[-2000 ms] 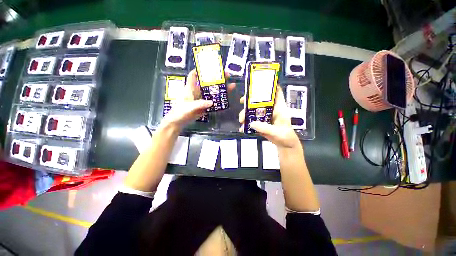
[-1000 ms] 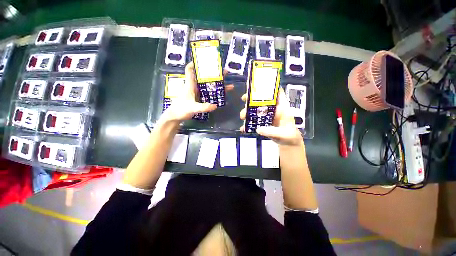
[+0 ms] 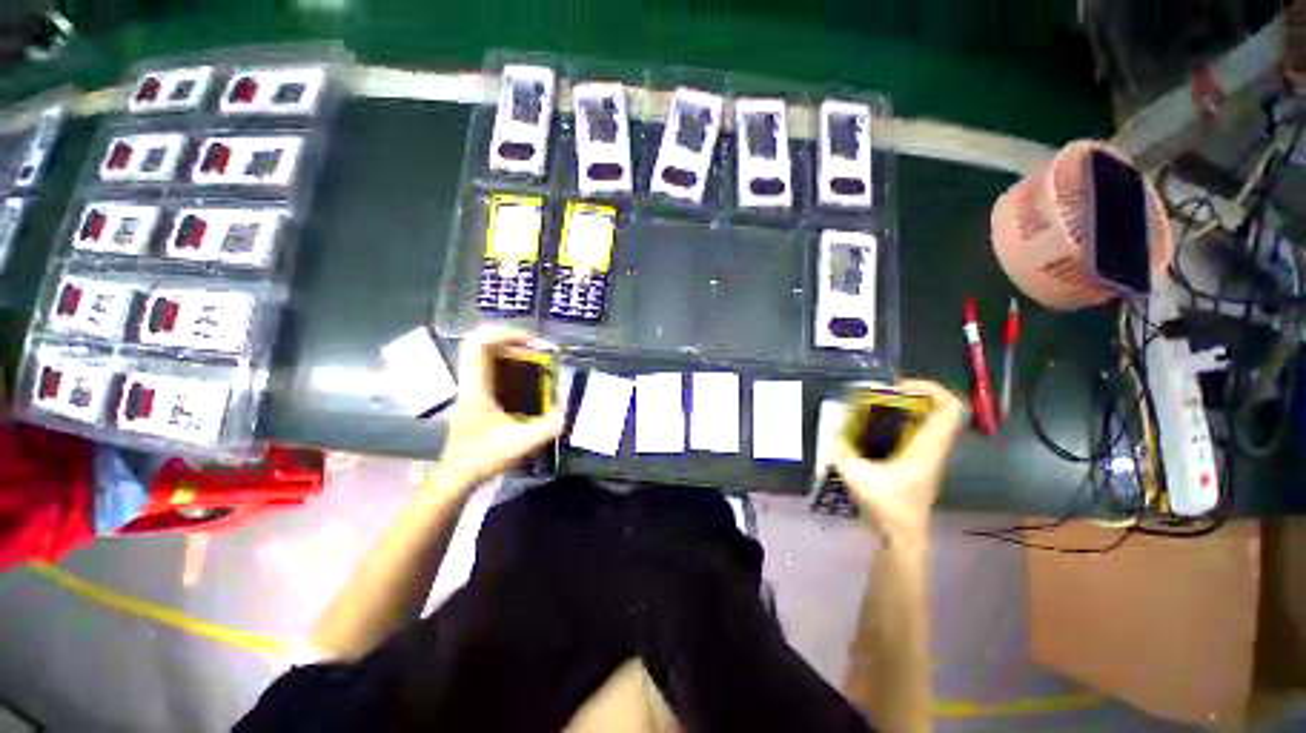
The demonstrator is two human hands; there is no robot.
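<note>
My left hand [image 3: 487, 415] holds a keypad phone [image 3: 527, 384] near the bench's front edge, its screen dark. My right hand [image 3: 902, 465] holds another keypad phone [image 3: 877, 427] right of the white batteries, its screen also dark. Both held phones are partly hidden by fingers. The clear tray [image 3: 688, 352] holds several phones back up and two face up, one of them a yellow-bordered phone [image 3: 583, 265] with a lit screen. A row of white batteries [image 3: 715, 413] lies below the tray; a tilted white battery [image 3: 418, 372] lies left of my left hand.
Neighbouring trays of white phone backs [image 3: 215, 235] stand at left. A red marker pen [image 3: 978, 365] and a second slim pen [image 3: 1010, 358] lie at right. Beyond are a pink fan [image 3: 1047, 229] with a dark slab, a power strip [image 3: 1187, 430] and cables. A person's red sleeve [image 3: 50, 494] shows at lower left.
Both hands have moved down to the bench's front edge and apart, each still holding a phone. The held phones' screens have gone from bright white to dark.
</note>
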